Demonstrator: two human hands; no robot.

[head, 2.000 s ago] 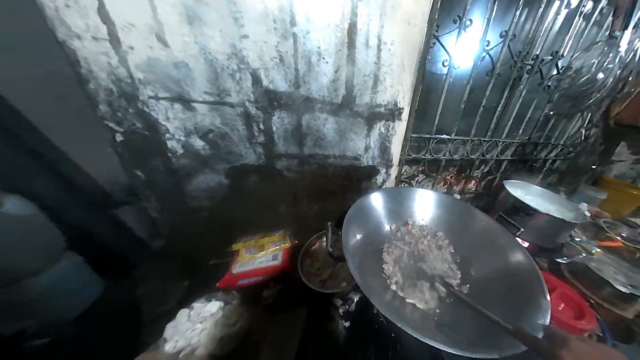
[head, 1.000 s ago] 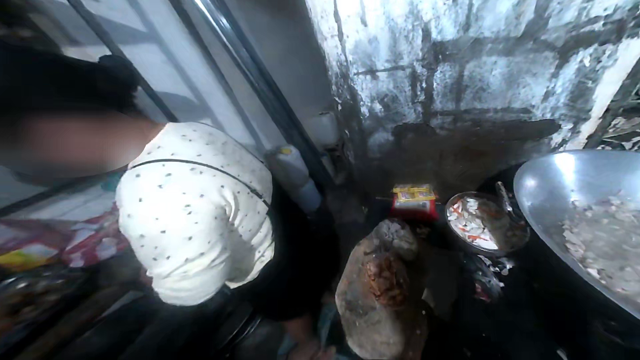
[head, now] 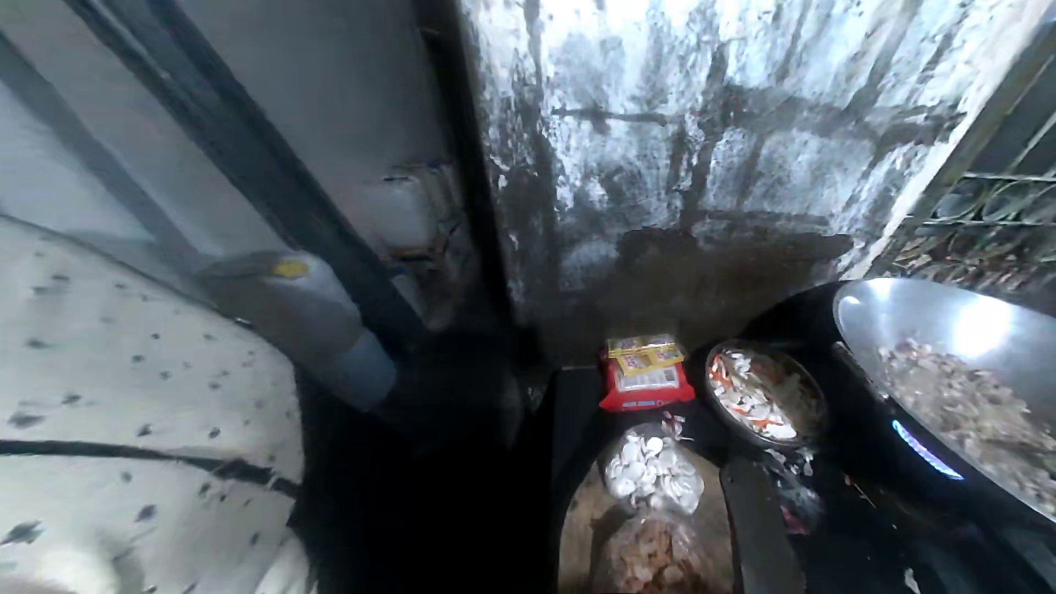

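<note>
Neither of my hands shows in the head view now. A large metal wok (head: 1015, 330) with chopped, pale brownish food (head: 965, 404) stands at the right, a blue flame glowing under its near left side. Left of it is a round metal bowl (head: 718, 408) with white and orange sliced food. On a wooden board (head: 577, 528) lie a clear plastic bag of white round pieces (head: 652, 470) and, nearer me, a clear bag of brownish-orange pieces (head: 656, 553). A broad dark blade (head: 759, 528), apparently a cleaver, lies along the board's right side.
A red packet (head: 648, 388) with yellow sachets (head: 648, 353) on it sits behind the board, near the stained wall (head: 627, 173). Close at the left is a person in a spotted cream top (head: 148, 388). A pale container with a yellow mark (head: 289, 313) stands beyond them.
The view has swung left, then partly back right. The hand seen at the wok's long-handled utensil two seconds ago is out of view. The person at the left now fills the left edge.
</note>
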